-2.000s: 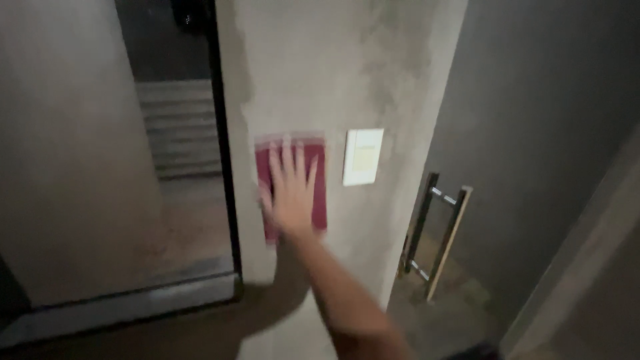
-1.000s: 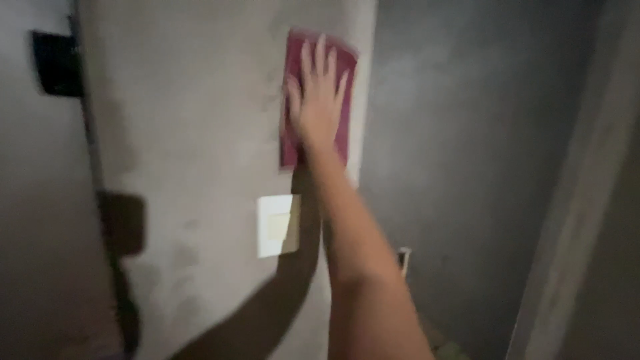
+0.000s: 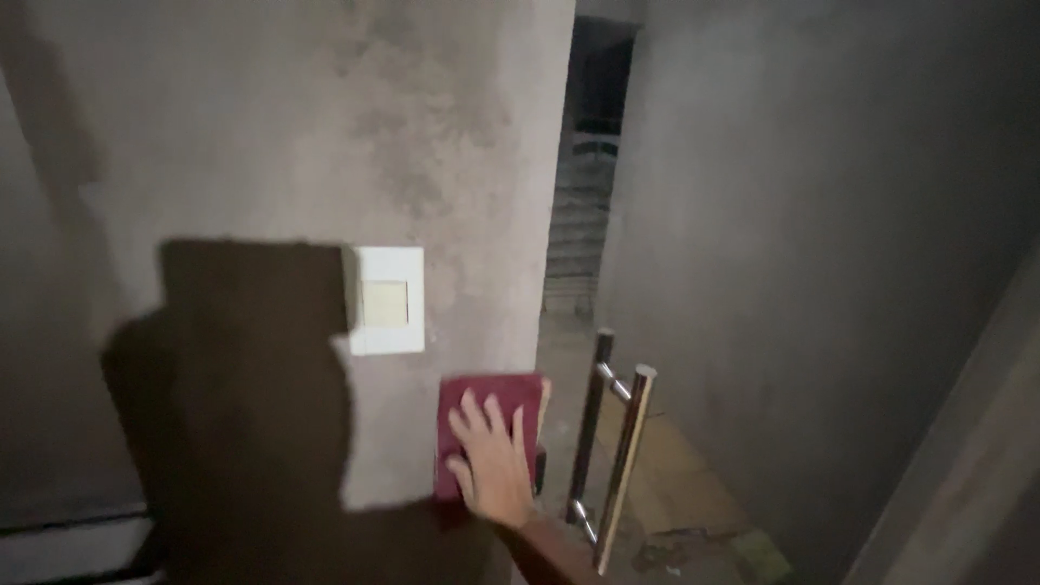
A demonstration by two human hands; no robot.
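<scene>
My right hand point(image 3: 491, 459) lies with fingers spread on a dark red sheet point(image 3: 528, 402), pressing it flat against the grey plastered wall point(image 3: 479, 325). Whether the sheet is sandpaper or cloth cannot be told. It sits near the wall's right edge, below and to the right of a white light switch point(image 3: 410, 301), not touching it. Darker blotches mark the plaster above the switch. My left hand is out of view.
A long metal pull handle point(image 3: 626, 471) stands upright just right of my hand, with a darker matching bar behind it. Beyond are a narrow gap, a grey surface point(image 3: 796, 244) and the floor with debris point(image 3: 691, 548). A large shadow falls on the wall at left.
My right hand and the red sheet have moved down the wall, from above the light switch one second ago to below and right of it. The view has shifted.
</scene>
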